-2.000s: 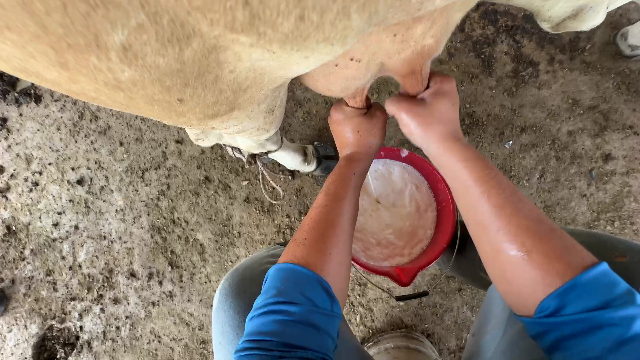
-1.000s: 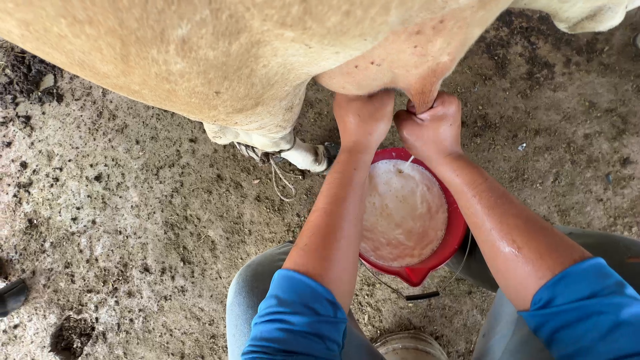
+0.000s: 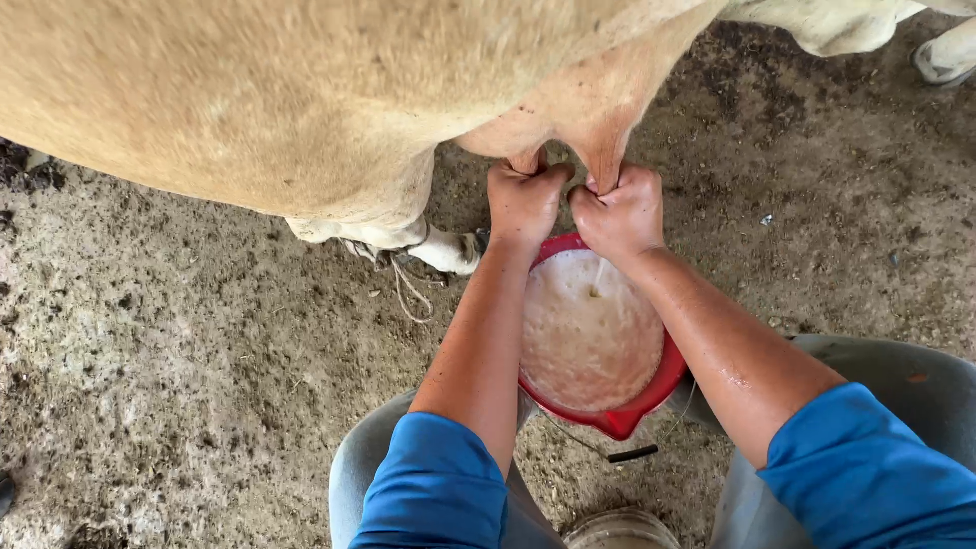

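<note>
Under the tan cow (image 3: 290, 99), my left hand (image 3: 526, 200) is closed around one teat (image 3: 524, 162) of the udder (image 3: 564, 107). My right hand (image 3: 621, 210) grips another teat (image 3: 605, 156), whose upper part shows above the fist. Both fists are side by side, over the far rim of a red plastic bucket (image 3: 648, 398) with a pouring spout. Foamy milk (image 3: 591, 335) fills much of what shows of the bucket, and a thin white stream falls into it below my right hand. The bucket sits between my knees.
A wire bail with a black grip (image 3: 633, 454) hangs at the bucket's near side. Below it is the top of a pale round container (image 3: 621, 530). Left of my hands, a rope (image 3: 412, 293) is at the cow's hind leg (image 3: 448, 250). The dirt floor (image 3: 191, 366) is uneven.
My left fist sat higher against the udder one second ago; now it is lower, with some teat showing above it. The foam surface has shifted under the milk stream.
</note>
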